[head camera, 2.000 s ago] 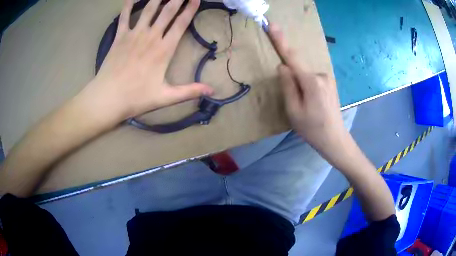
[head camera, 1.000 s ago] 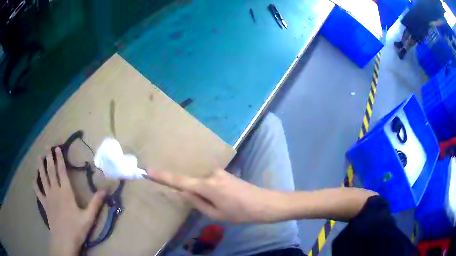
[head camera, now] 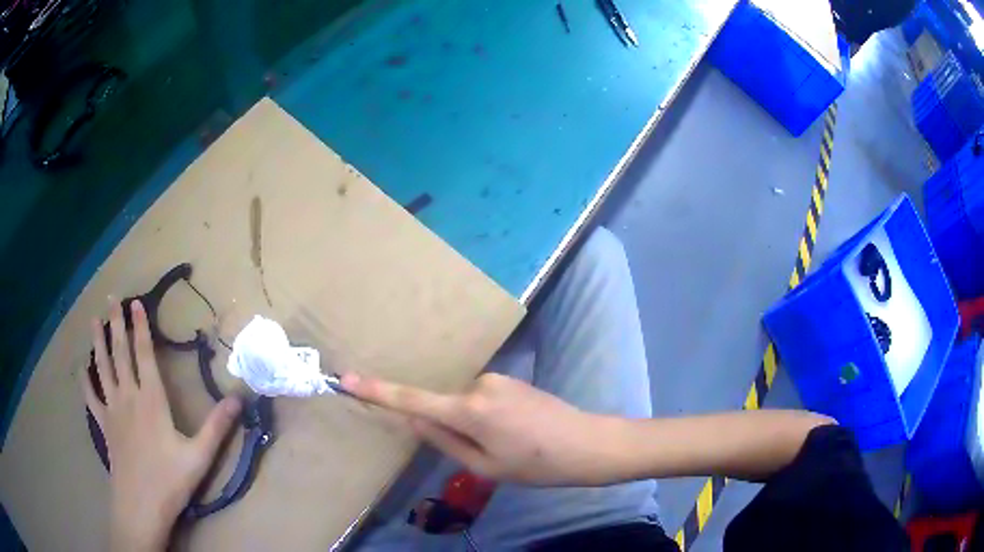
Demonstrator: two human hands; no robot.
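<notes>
A dark headphone headband (head camera: 240, 480) lies on the tan cardboard sheet (head camera: 356, 253) at the lower left, with two open C-shaped yokes (head camera: 162, 297) and a thin wire between them. My left hand (head camera: 146, 415) lies spread over the band, its thumb by the hinge joint, pressing the frame on the cardboard. My right hand (head camera: 507, 426) grips the padded hammer, index finger along the shaft. The hammer's white wrapped head (head camera: 270, 358) is over the near yoke and covers part of it. The hammer grip is hidden in my hand.
Green bench mat (head camera: 453, 119) with a slim dark tool (head camera: 617, 22) and small dark strip (head camera: 419, 203). Another dark frame (head camera: 76, 113) lies at the far left. Blue bins, one holding black parts (head camera: 876, 275), stand right beside striped floor tape. A red stool part (head camera: 466, 494) shows below the bench.
The view has swung right since the first frame. The hammer head has moved from the far yoke's end to over the near yoke. My left hand stays on the frame.
</notes>
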